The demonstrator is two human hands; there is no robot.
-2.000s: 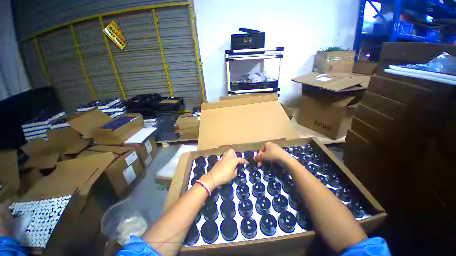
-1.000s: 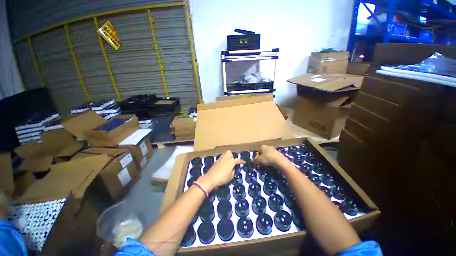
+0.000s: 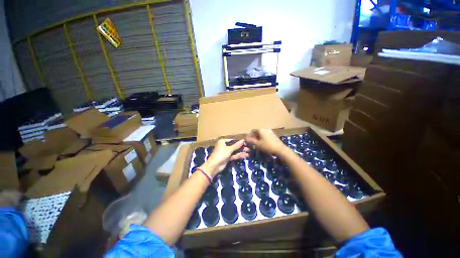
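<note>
An open brown carton in front of me holds rows of round black parts set in a white tray. Parts at the middle and right have glossy tops; those at the near left look matte. My left hand, with a red and white band at the wrist, is over the back middle rows, fingers bent and thumb toward my right hand. My right hand is just right of it, fingertips pinched together. Any small piece between the fingertips is too blurred to tell.
A clear plastic tub stands left of the carton. Stacked cartons rise at the right. A person's blue sleeve is at far left by a carton of small pale parts. A raised flap stands at the back.
Both hands have lifted a little from the parts. My left hand's fingers have opened out somewhat. The camera view has shifted slightly. The other person's sleeve at far left has moved.
</note>
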